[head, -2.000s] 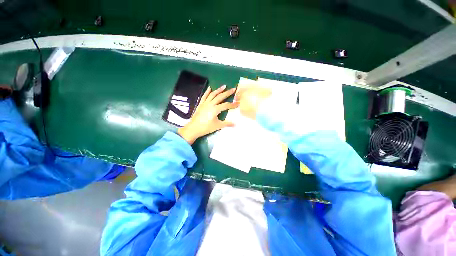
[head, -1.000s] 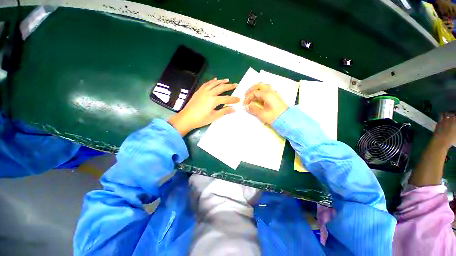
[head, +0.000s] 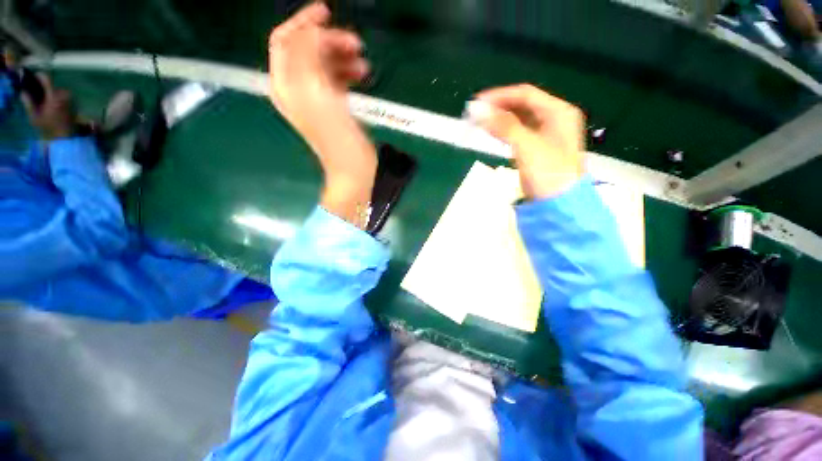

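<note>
My left hand (head: 315, 72), blurred, is raised over the rail and the belt's near edge. Its fingers are bent, and whether they hold anything cannot be told. My right hand (head: 545, 131) is above the rail, with a small white piece (head: 478, 111) at its thumb and fingertips. White and pale yellow paper sheets (head: 469, 252) lie overlapping on the green bench, partly under my right sleeve. A black smartphone (head: 394, 185) lies flat, partly hidden by my left wrist.
Small dark modules (head: 674, 157) sit on the dark green conveyor (head: 505, 45) beyond the white rail (head: 410, 120). A solder spool (head: 736, 227) and fume fan (head: 739, 297) stand right. Blue-sleeved person (head: 72, 198) left; pink sleeve (head: 782, 439) lower right.
Both hands have left the paper sheets and moved forward and apart, up over the rail. A white piece now shows clearly at my right fingertips. The view has shifted.
</note>
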